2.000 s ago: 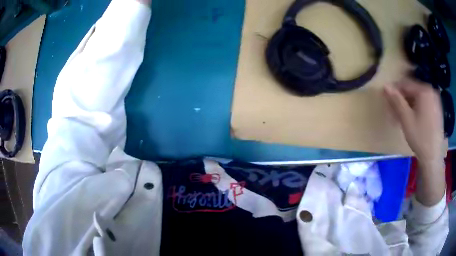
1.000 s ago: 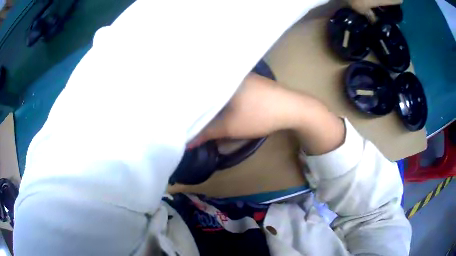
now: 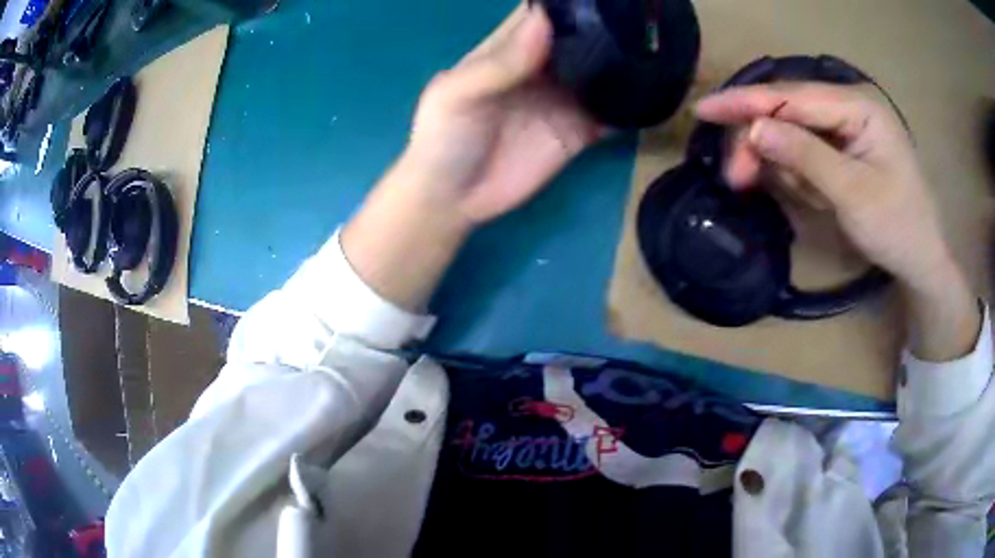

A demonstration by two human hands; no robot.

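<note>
My left hand point(image 3: 491, 131) holds a round black ear cup part point(image 3: 627, 55) at the top centre, above the bench mat and the cardboard's left edge. A black headphone point(image 3: 715, 256) lies on the tan cardboard sheet point(image 3: 753, 349), its glossy cup at the near left and its band curving behind. My right hand point(image 3: 829, 164) is over the headphone, partly hiding the band and the far cup. Its thumb and index finger are bent close together with a thin dark line beside them. Whether they hold something small cannot be told.
Several black headphones point(image 3: 142, 234) lie on another cardboard sheet point(image 3: 196, 131) at the left. The green-blue bench mat point(image 3: 316, 142) lies between the sheets. A brown carton point(image 3: 93, 371) is below the bench edge at the left. Dark items show at the top left.
My left arm no longer reaches across to the cups at the far right; my left hand is back left with a cup part. My right hand has lifted off the headphone. The view has turned left.
</note>
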